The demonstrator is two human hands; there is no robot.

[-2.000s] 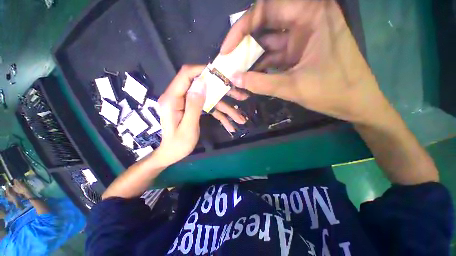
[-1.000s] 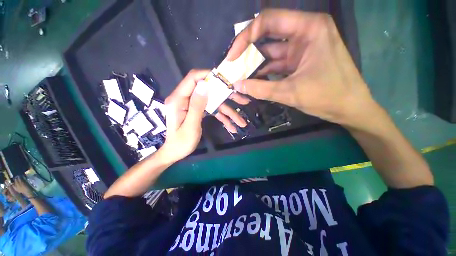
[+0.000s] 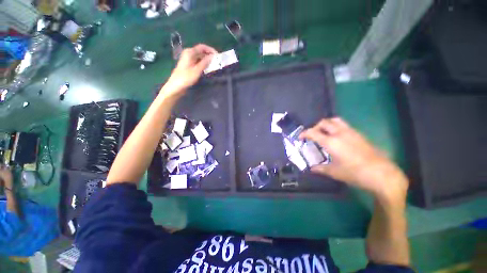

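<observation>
My left hand (image 3: pixel 190 68) is beyond the divided tray (image 3: pixel 233 133) and grips a white joined two-part unit (image 3: pixel 221 62) by its left end. My right hand (image 3: pixel 347 152), slightly blurred, is over the right compartment. Its thumb and fingers are around a grey-faced module (image 3: pixel 313 153) beside other white and dark modules; whether it is lifted clear is hard to tell. A pile of white modules (image 3: pixel 187 154) lies in the left compartment. A dark frame-like piece (image 3: pixel 260 175) lies near the front of the right compartment.
A joined unit (image 3: pixel 281 47) and small phone-like pieces lie on the green bench beyond the tray. A grey post (image 3: pixel 392 37) stands at back right. A side tray (image 3: pixel 96 136) is left, black trays (image 3: pixel 451 144) right. A blue-clad person's arm is far left.
My hands have separated. My left hand has moved forward beyond the tray with the joined unit; my right hand has let go of it and moved to modules in the right compartment. The view has shifted.
</observation>
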